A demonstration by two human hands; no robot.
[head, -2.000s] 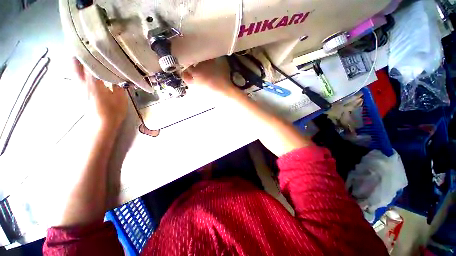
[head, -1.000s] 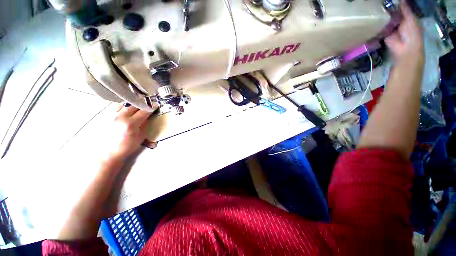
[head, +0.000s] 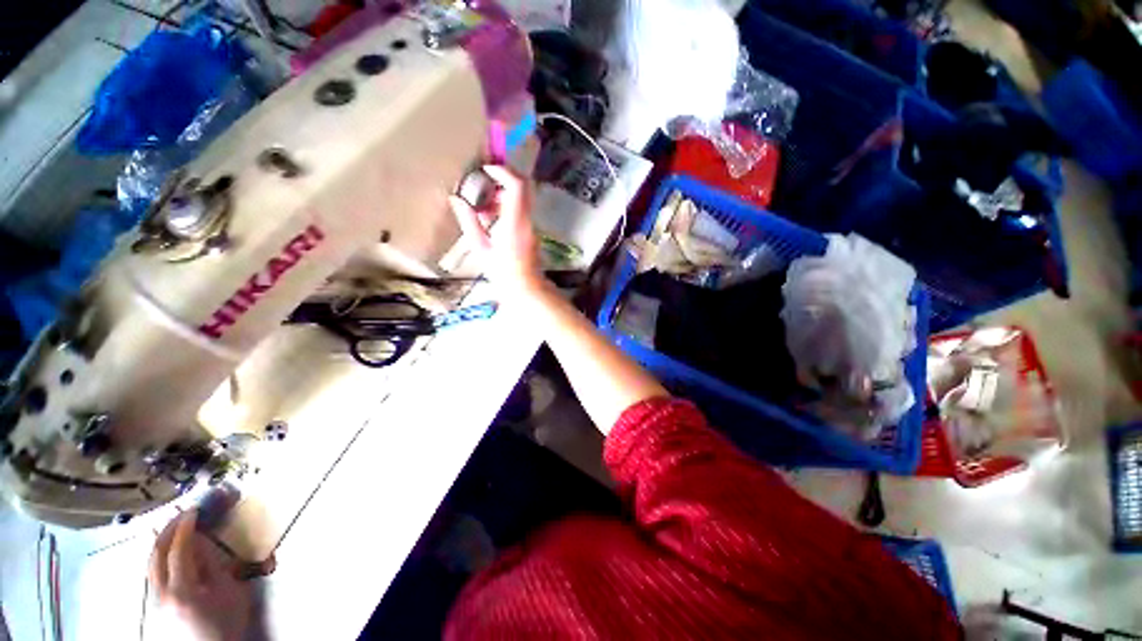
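The cream sewing machine (head: 338,163) lies diagonally across the left half. My right hand (head: 507,238) is at its right end, with fingers around the round pale dial (head: 477,189). My left hand (head: 200,576) is at the lower left, fingertips beside the presser foot area (head: 207,470); whether it grips anything is unclear. A pale fabric piece, washed out against the table, appears beside it, with a small brown-pink part (head: 257,567) at its edge. Black-handled scissors (head: 376,332) and blue snips (head: 466,314) lie beneath the machine arm.
The white table's front edge (head: 432,495) runs diagonally. Beyond it stand a blue crate (head: 739,432) with dark and beige cloth and a white bag (head: 852,319), and a red basket (head: 989,463). Clear plastic (head: 739,113) hangs near a red object. Blue plastic (head: 163,94) lies behind the machine.
The view has swung right, showing more crates. My right hand has moved from the machine's far right end to the pale dial. My left hand remains near the presser foot.
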